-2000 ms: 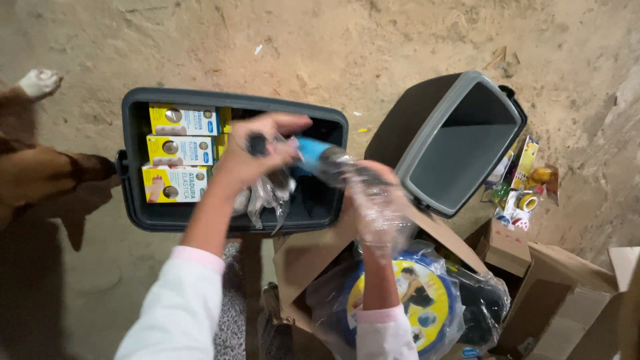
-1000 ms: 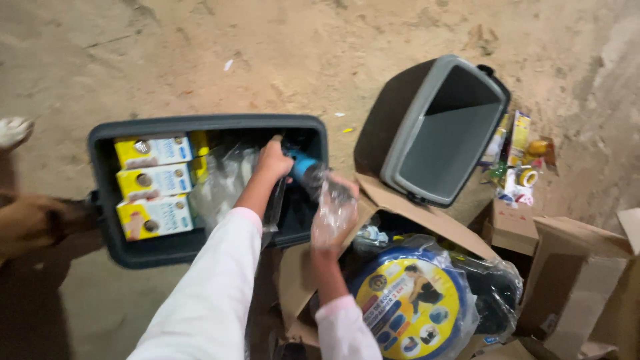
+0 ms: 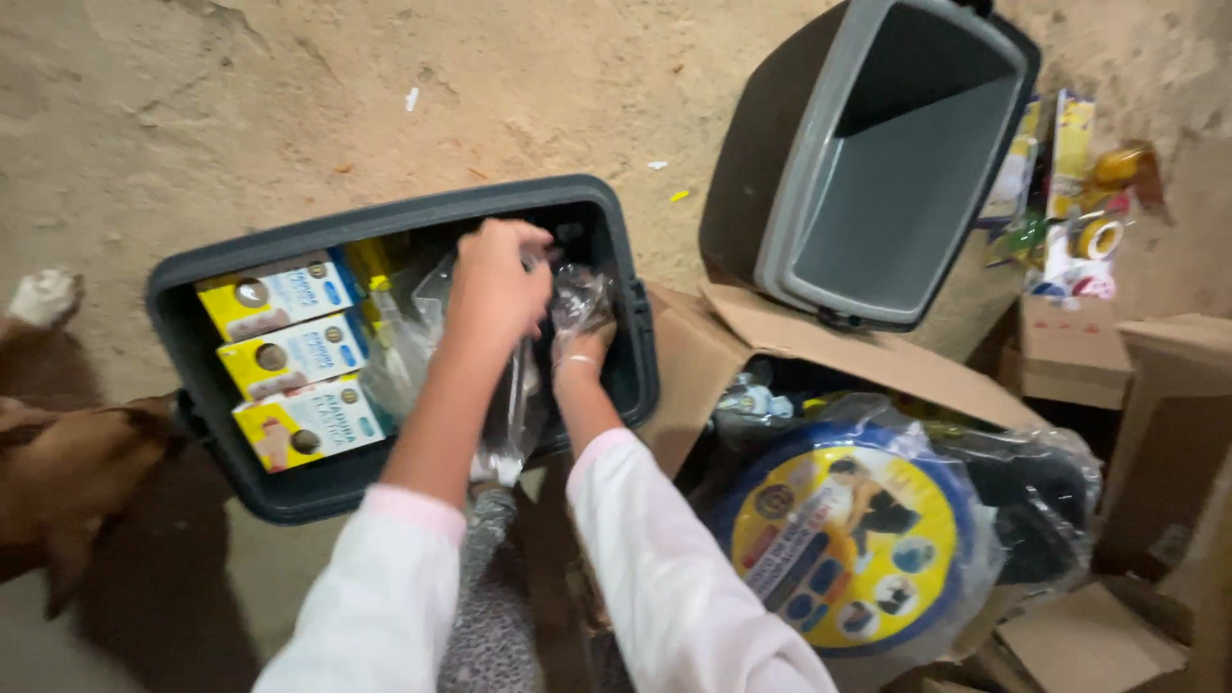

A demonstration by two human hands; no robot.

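My left hand (image 3: 500, 279) is inside a dark grey plastic bin (image 3: 385, 214), over clear plastic bags (image 3: 409, 351), its fingers curled and blurred; what it holds, if anything, is unclear. To its right, my right hand (image 3: 582, 342) reaches into the bin's right end with clear plastic wrap (image 3: 580, 294) around its fingers. The blue and black item is hidden from view. Three yellow, white and blue elastic bandage boxes (image 3: 308, 423) lie in a column in the bin's left part, and a yellow item (image 3: 368, 260) lies beside them.
A second grey bin (image 3: 905, 212) lies tilted at upper right. An open cardboard box (image 3: 866, 366) holds a plastic-wrapped blue and yellow disc (image 3: 847, 549). Small packaged items (image 3: 1078, 212) and more cardboard boxes (image 3: 1073, 351) are at right. A brown dog (image 3: 77, 472) is at left, against the bin.
The blue and black item, earlier between my hands, has gone from sight. My right hand has moved from the bin's right edge down into the bin.
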